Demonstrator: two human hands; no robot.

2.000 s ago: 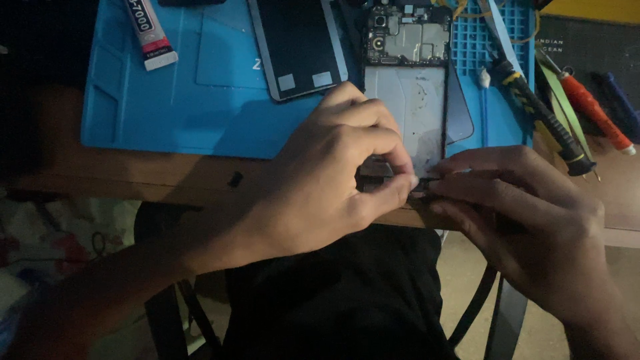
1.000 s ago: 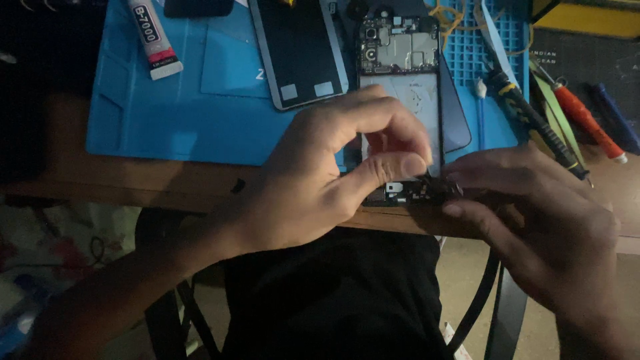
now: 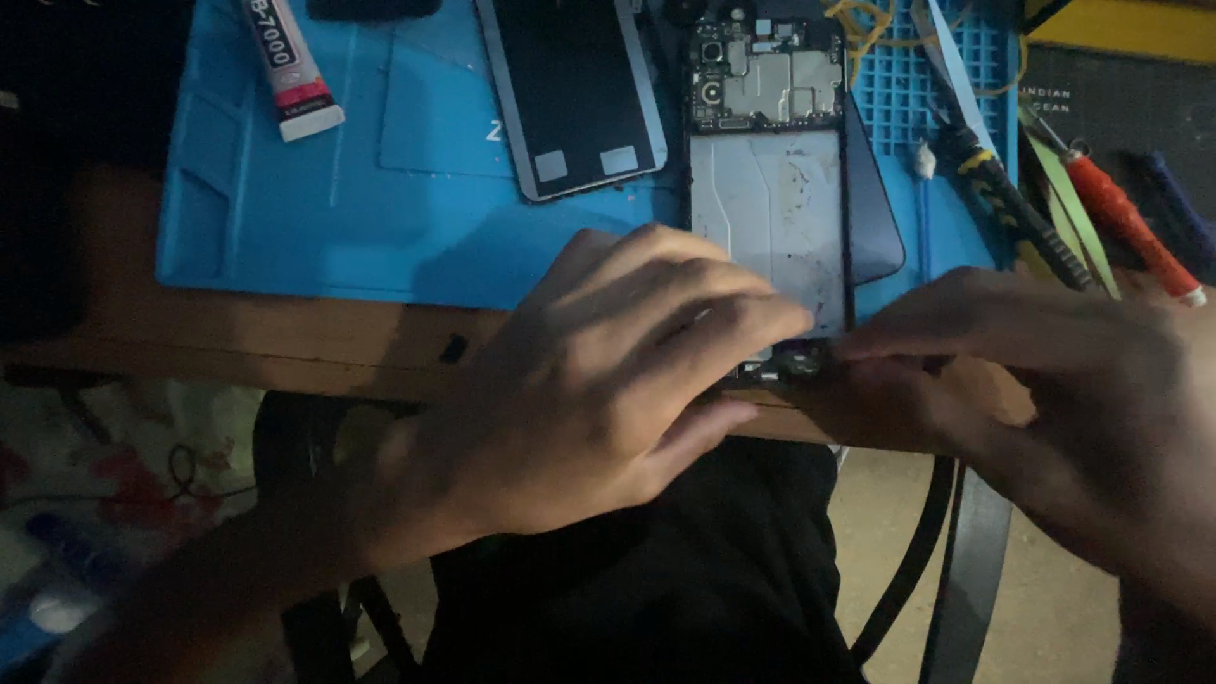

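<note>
An opened smartphone frame [image 3: 769, 218] lies lengthwise over the blue mat's front edge, its logic board [image 3: 774, 81] exposed at the far end. At its near end a small lower circuit board [image 3: 784, 363] shows between my hands. My left hand [image 3: 617, 380] lies over the phone's lower left part, fingers bent and thumb apart from them; nothing is seen in it. My right hand [image 3: 1026, 389] is at the lower right corner, index finger and thumb close to the frame. Its fingertips are dark and blurred, so whether they pinch something cannot be told.
A phone screen assembly [image 3: 575, 95] and a glue tube [image 3: 294, 76] lie on the blue silicone mat [image 3: 332, 247]. A dark panel [image 3: 872, 190] sits under the phone's right side. To the right are a cotton swab [image 3: 924, 199], tweezers [image 3: 959, 85], a black-yellow screwdriver [image 3: 1026, 214] and a red-handled tool [image 3: 1130, 223].
My left hand's thumb and index finger, close together at the phone's lower end before, are now apart. My right hand remains by the lower right corner.
</note>
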